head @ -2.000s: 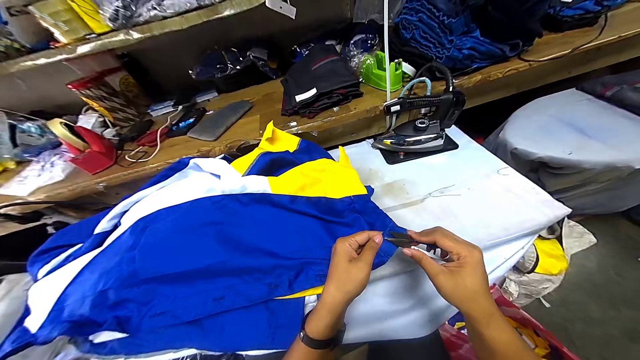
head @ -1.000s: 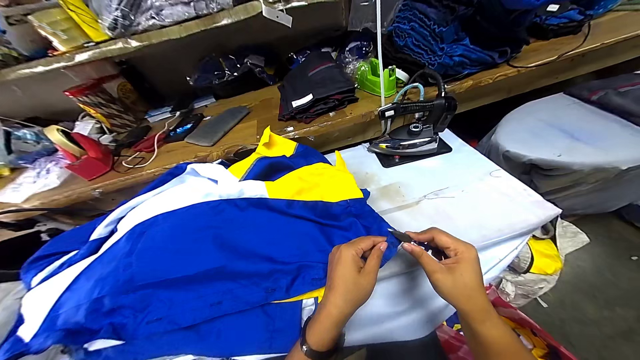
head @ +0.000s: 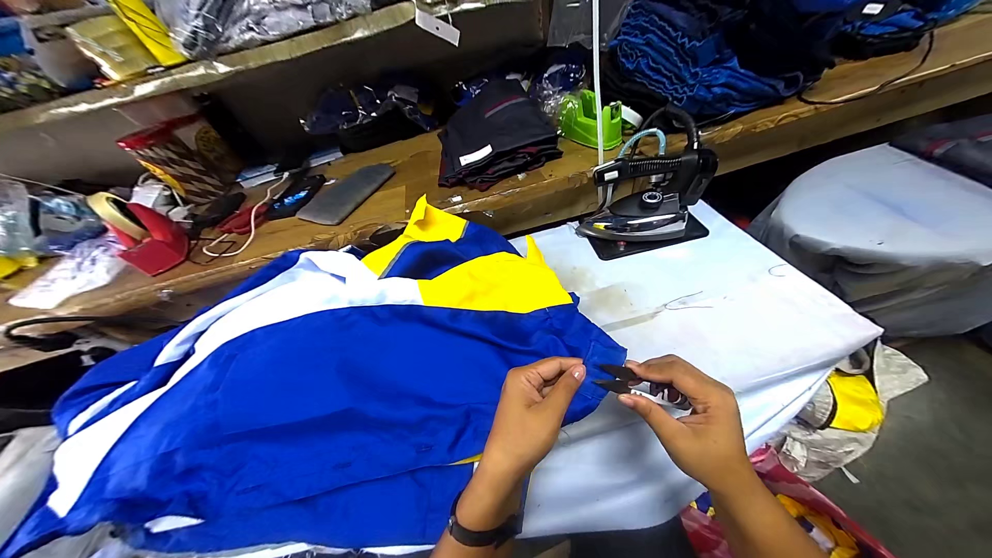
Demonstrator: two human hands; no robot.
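Note:
A blue, white and yellow garment point(head: 333, 380) lies spread over the white-covered table. My left hand point(head: 539, 411) pinches the blue fabric near the garment's right-hand end, thumb and forefinger together. In my right hand point(head: 690, 411) is a small pair of dark thread snips point(head: 618, 378), its blades parted and pointing left at the fabric edge, just right of my left fingertips. Whether a thread lies between the blades is too small to tell.
An electric iron point(head: 647, 201) rests on a dark pad at the table's back edge. Behind runs a wooden shelf point(head: 418, 170) with folded dark clothes, a green plastic holder and a red tape dispenser point(head: 151, 240). A padded, cloth-covered surface point(head: 876, 225) stands at right, bags below.
The snips' blades now show plainly parted, where one second ago they looked closer together. Both hands stay at the same end of the garment.

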